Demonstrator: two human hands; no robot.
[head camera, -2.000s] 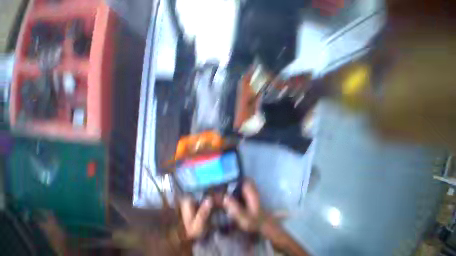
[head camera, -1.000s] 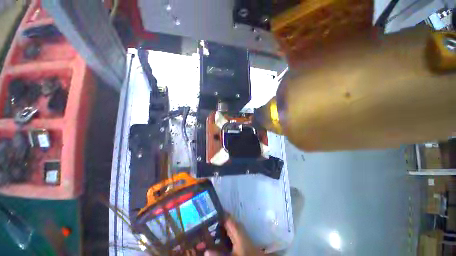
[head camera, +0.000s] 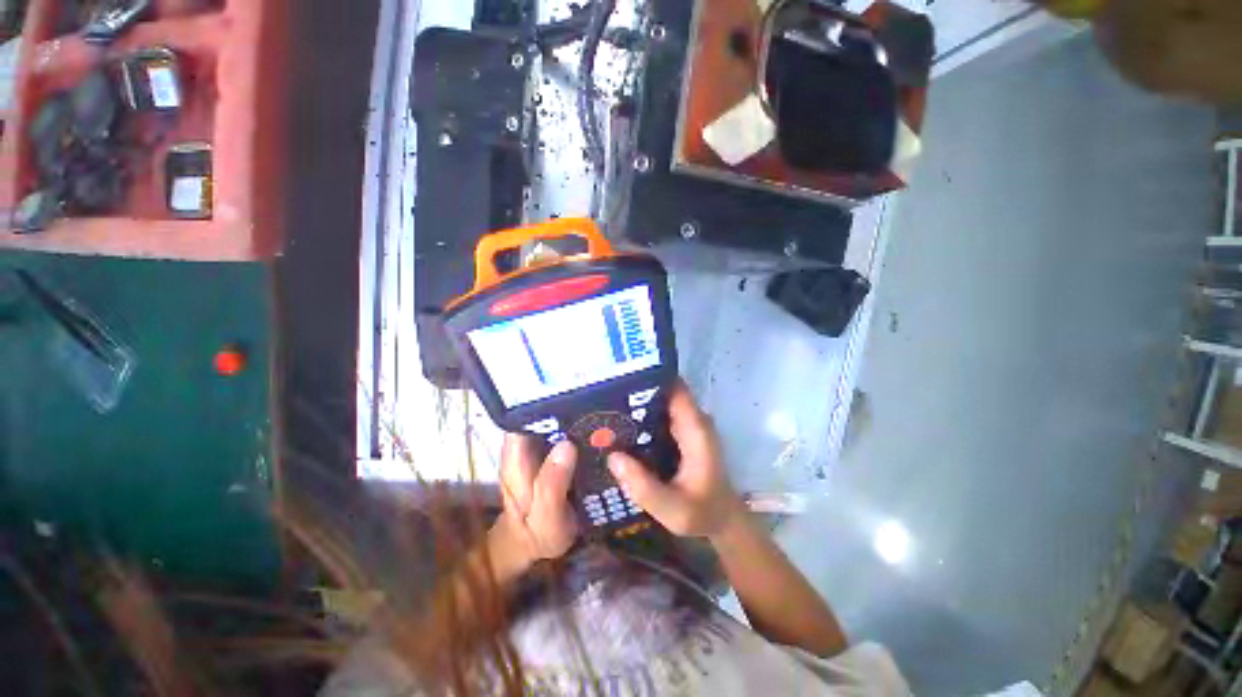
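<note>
The teach pendant (head camera: 565, 357) has a black body, an orange top handle, a red strip and a lit blue-white screen. My left hand (head camera: 541, 497) grips its lower left side, thumb near the round navigation pad with its red centre (head camera: 603, 439). My right hand (head camera: 684, 477) grips its lower right side, thumb beside the pad above the pale number keys (head camera: 612, 508). The black rounded-square workpiece (head camera: 834, 102) sits in the brown-orange fixture block (head camera: 725, 85) with pale corner tabs, at the top right of centre.
The machine's pale bed (head camera: 742, 395) bears a loose black block (head camera: 820, 296) and a black linear axis (head camera: 470, 177) with cables. A gold cylinder (head camera: 1182, 44) is cut off at top right. A pink-red foam tray (head camera: 252, 164) and dark tweezers (head camera: 68, 320) lie on the green mat (head camera: 150, 463).
The view has shifted, moving the fixture up and the gold cylinder to the top right corner. Both hands now show clearly on the pendant, which sits more central and higher.
</note>
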